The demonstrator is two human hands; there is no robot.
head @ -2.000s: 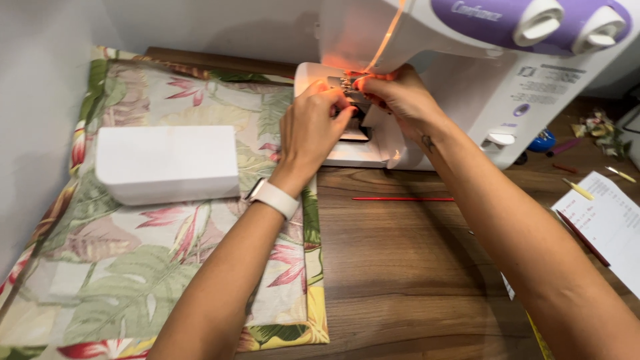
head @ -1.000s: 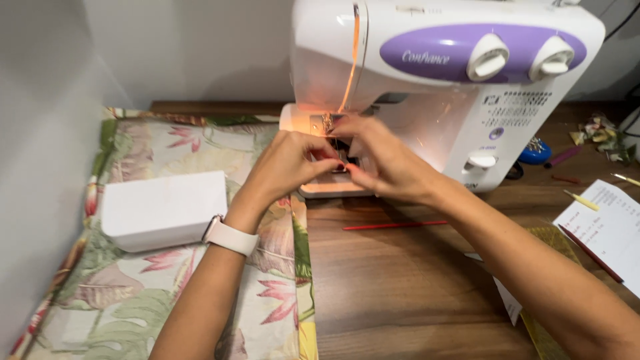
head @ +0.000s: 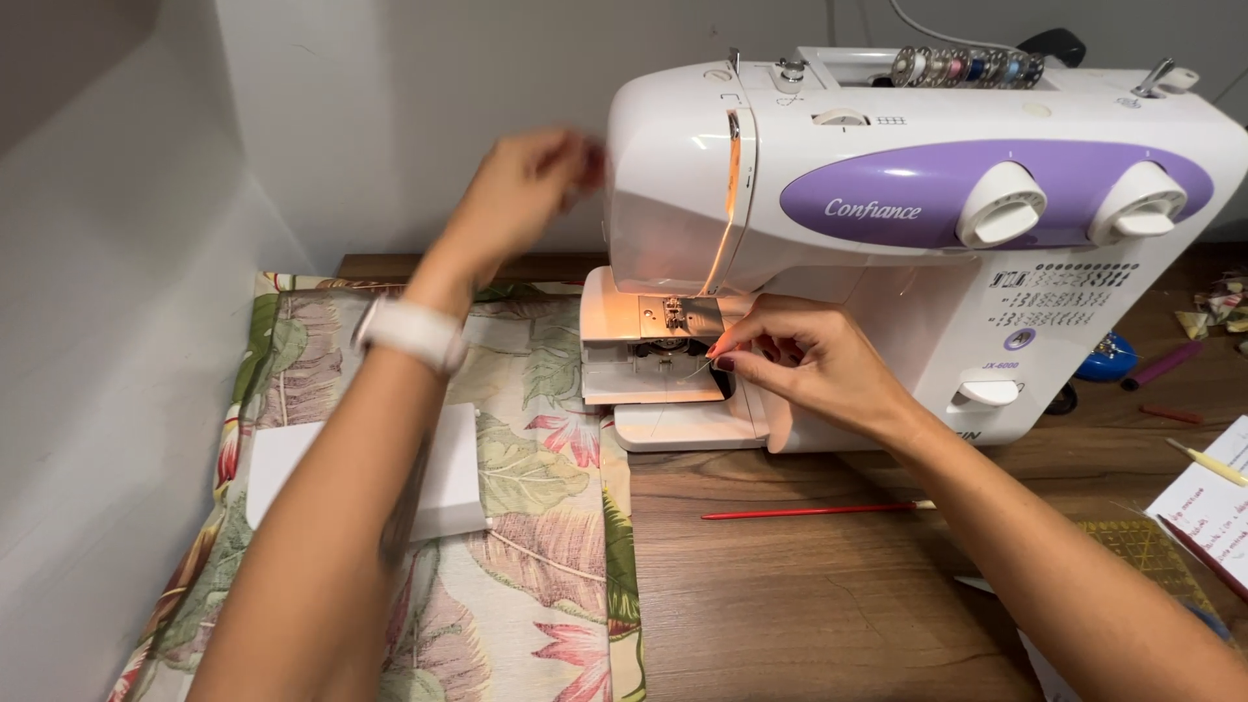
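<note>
A white and purple sewing machine stands at the back of the table with its lamp lit. The bobbin area below its needle plate is exposed. My right hand is just right of that area, thumb and index finger pinched on a thin thread. My left hand, blurred, is raised beside the upper left end of the machine, fingers curled; whether it holds anything cannot be told. Under my left forearm, a white machine part lies on leaf-and-flower print fabric.
A red pencil-like stick lies in front of the machine. Bobbins sit on its top. To the right are a written paper, a yellow gridded ruler, a blue pin holder and fabric scraps.
My left hand has left the bobbin area and moved up beside the machine's head. My right hand remains near the bobbin area. The view has shifted to take in more of the machine.
</note>
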